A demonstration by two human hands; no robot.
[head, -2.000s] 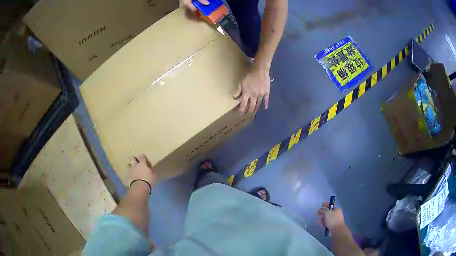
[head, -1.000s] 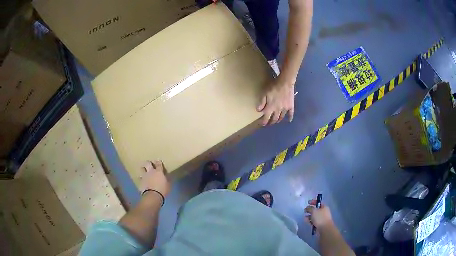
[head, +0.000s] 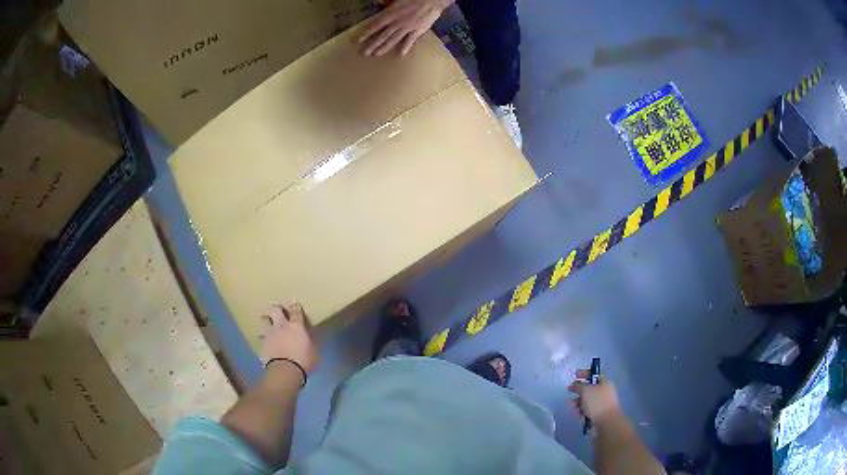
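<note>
A large brown shipping carton (head: pixel 399 213) stands closed in front of me, with shiny clear packing tape (head: pixel 348 160) along its centre seam. My left hand (head: pixel 286 336) rests with fingers apart on the carton's near left corner, holding nothing. My right hand (head: pixel 594 399) is away from the carton, over the floor at the lower right, and holds a black permanent marker (head: pixel 594 371) upright between its fingers. Another person's hand (head: pixel 401 26) lies flat on the carton's far edge. The carton's printed sides are mostly turned from view.
More cartons stand behind (head: pixel 223 56) and at the left, some by a black plastic pallet (head: pixel 125 176). A pale wooden pallet (head: pixel 121 306) lies at left. Yellow-black tape (head: pixel 631 223) crosses the floor. An open carton (head: pixel 757 246) and bagged items are at right. My feet are beside the carton.
The other person's hand has left the carton's right corner, and a hand now lies on the far edge. The tape gun is out of sight. My hands keep their hold and touch.
</note>
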